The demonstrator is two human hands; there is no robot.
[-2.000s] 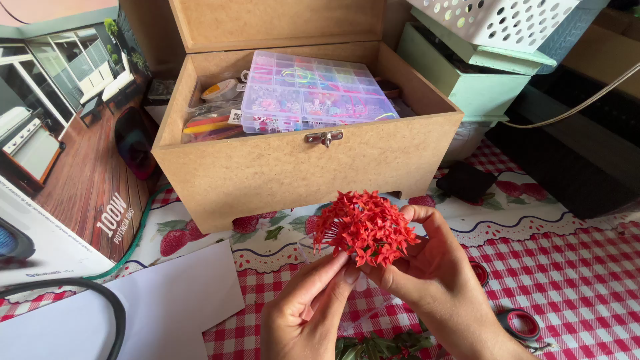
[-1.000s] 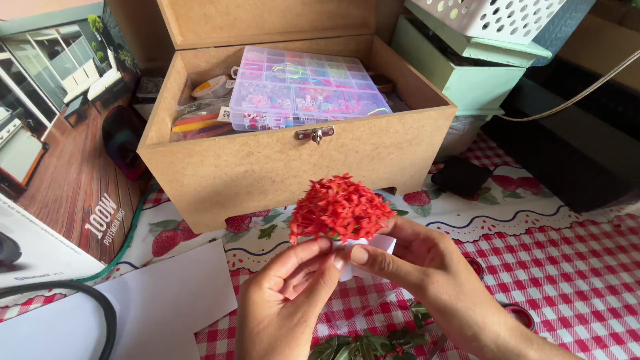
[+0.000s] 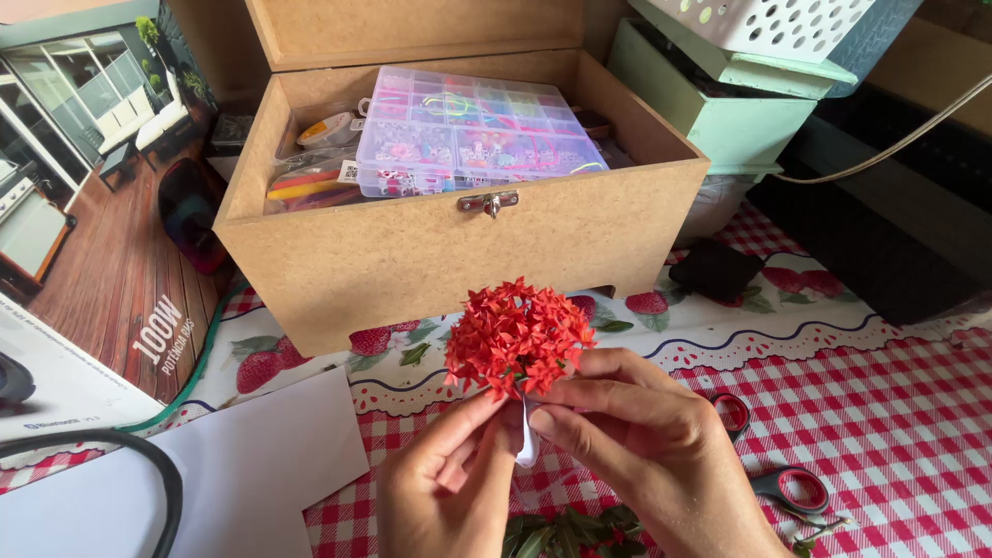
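A rounded cluster of small red flowers (image 3: 518, 337) is held upright at the middle of the head view. Beneath the blooms, a strip of white paper (image 3: 528, 442) hangs against the stems. My left hand (image 3: 457, 473) pinches the stems and paper from the left, thumb and forefinger just under the petals. From the right, my right hand (image 3: 643, 434) grips the paper and the base of the cluster. The stems are mostly hidden by the fingers. Green leaves (image 3: 573, 531) lie on the tablecloth below the hands.
An open wooden box (image 3: 465, 263) holds a clear plastic bead organizer (image 3: 480, 132). Scissors with black and red handles (image 3: 802, 490) lie at right, partly behind my right hand. White paper sheets (image 3: 232, 465), a black cable (image 3: 167, 480) and a printed carton (image 3: 116, 256) are at left. Green boxes (image 3: 744, 124) stand at back right.
White paper shows at the stems one second ago and now, but is not visible two seconds ago. The fingers have shifted around the base of the flowers.
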